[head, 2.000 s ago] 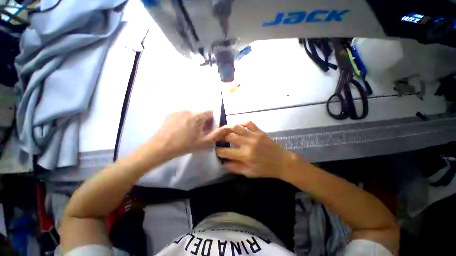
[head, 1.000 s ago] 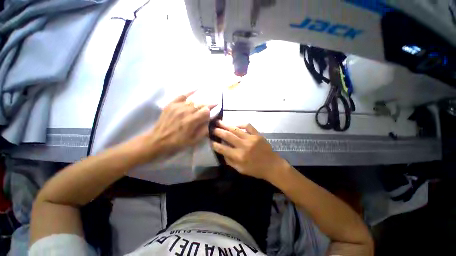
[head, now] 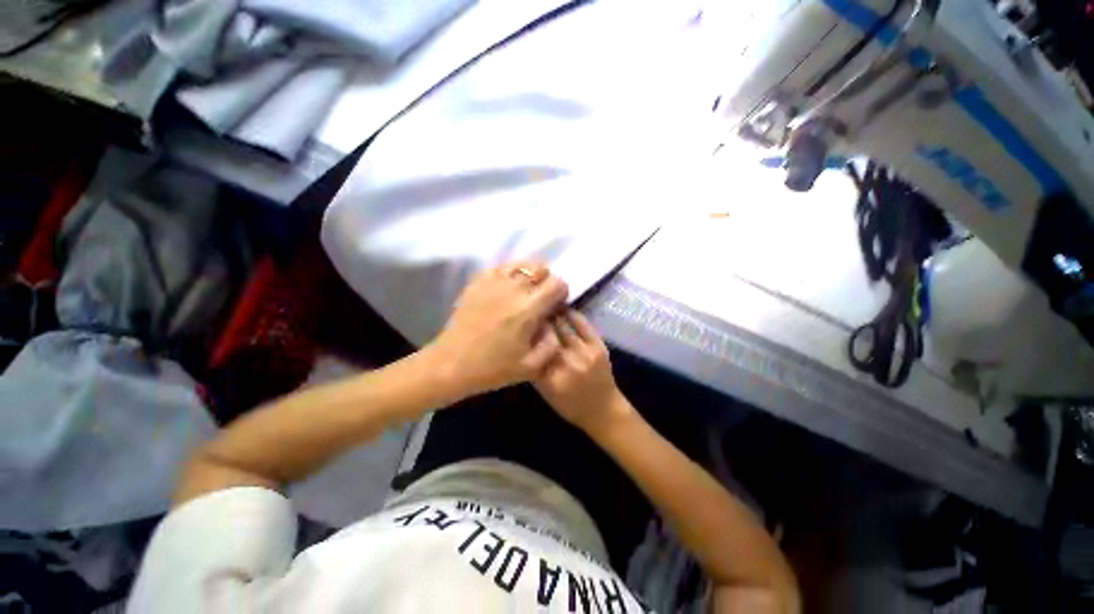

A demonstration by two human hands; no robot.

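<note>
The light grey panel (head: 468,180) lies on the table left of the needle area, white under the lamp, its lower part over the front edge. A narrow strip of the black panel (head: 618,266) shows along its right edge. My left hand (head: 504,324) and my right hand (head: 577,366) meet at this edge, near the table front, and pinch the layers between their fingers. The fingertips partly hide the cloth. The sewing machine head (head: 828,108) stands to the upper right; the hands are away from its presser area.
Black-handled scissors (head: 885,345) lie right of the needle, beside a dark tangle of tools. The ruler strip (head: 720,342) runs along the front edge. A pile of grey pieces (head: 258,84) is at the upper left. More grey cloth (head: 96,420) hangs at the lower left.
The view has turned and shifted, so the table now slants. Both hands have come down along the seam edge towards me and closer together. The panel's lower left corner now shows.
</note>
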